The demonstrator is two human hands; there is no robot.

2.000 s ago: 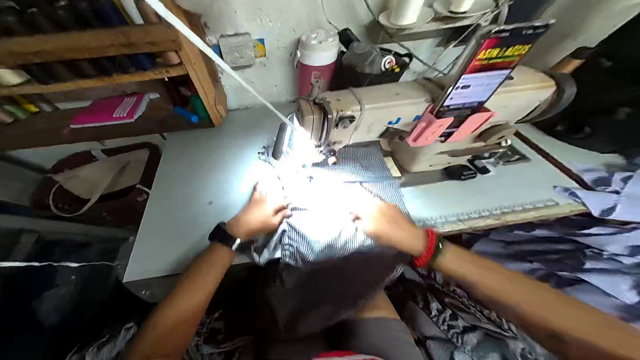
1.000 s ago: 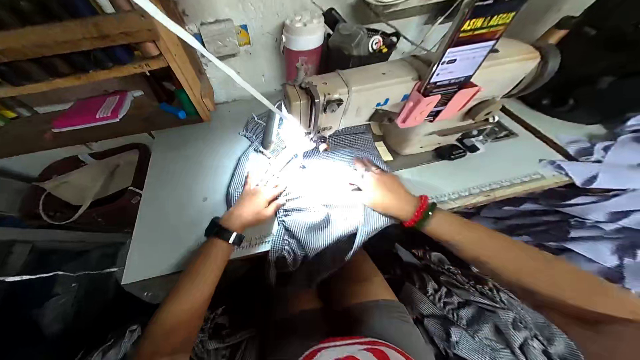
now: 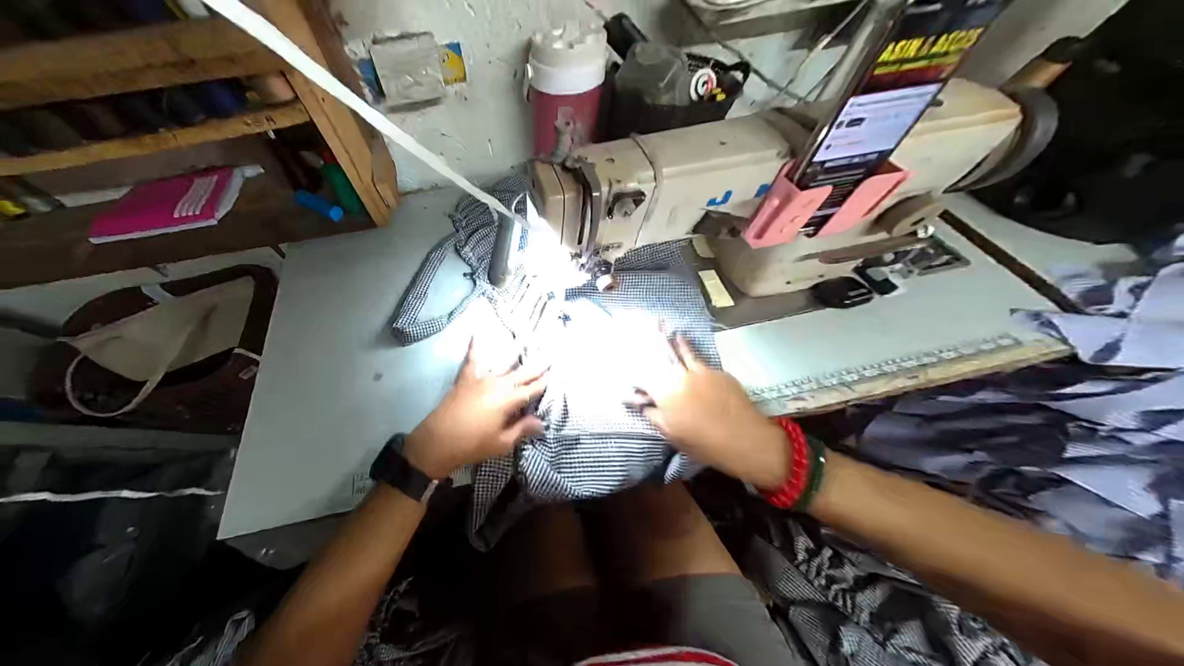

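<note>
A small-checked dark and white cloth point(image 3: 592, 462) lies bunched under the head of an industrial sewing machine point(image 3: 721, 166) and hangs over the table's front edge. Glare from the machine's lamp hides the cloth's middle and the needle area. My left hand point(image 3: 481, 407), with a black wristband, rests at the cloth's left side, fingers spread. On the right side of the cloth lies my right hand point(image 3: 712, 412), its fingertips partly lost in the glare; a red beaded bracelet point(image 3: 791, 462) is on that wrist. A narrow loop of the cloth spreads out left of the presser area.
A phone point(image 3: 869, 102) stands in a pink holder point(image 3: 786, 208) against the machine. A measuring tape point(image 3: 888, 370) runs along the table's front edge. White tape point(image 3: 370, 111) slants down to the machine head. Wooden shelves point(image 3: 157, 143) stand left; patterned fabric point(image 3: 1091, 416) is piled right.
More of the checked cloth now shows behind and left of the machine head, including the narrow loop. Dark cloth in front of the table two seconds ago is replaced by checked folds.
</note>
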